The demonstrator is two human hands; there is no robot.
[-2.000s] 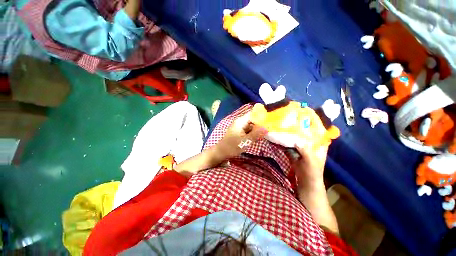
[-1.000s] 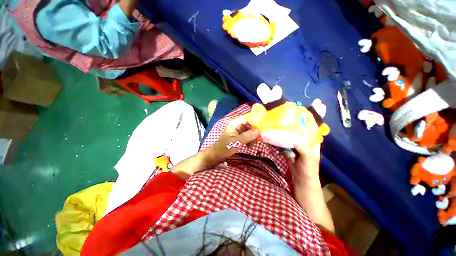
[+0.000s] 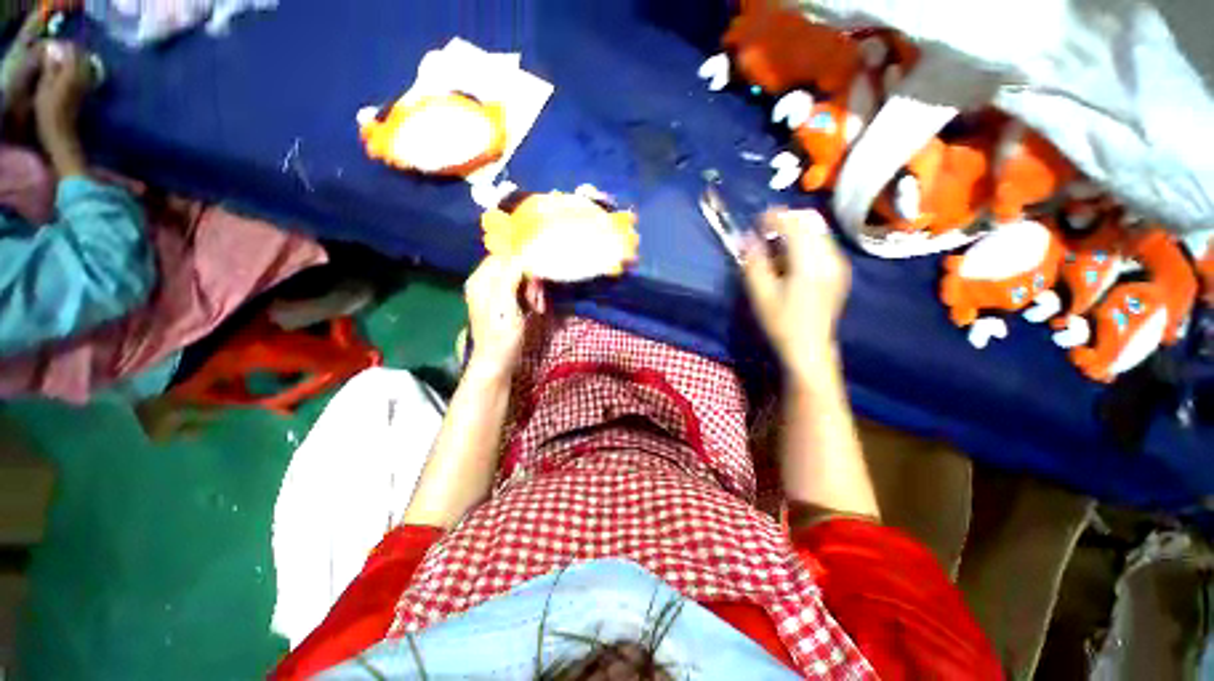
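Note:
My left hand holds an orange plush crab by its lower left side, at the table's near edge. The crab looks yellow in the bright light, and its white claws point away from me. My right hand is over the blue cloth, off the crab. Its thumb and fingertips are at the near end of the silvery thread snips. Blur hides whether they grip them. The loose pale claw piece is not clearly visible by the fingers.
Another crab lies on white paper at the table's far side. Orange crabs are heaped at right by a whitish sack with a thick strap. A neighbour's blue sleeve and hands are at left. A red stool stands below.
The view has turned towards the table's right side. My right hand has let go of the crab and moved right to the snips. My left hand still holds the crab, now further forward.

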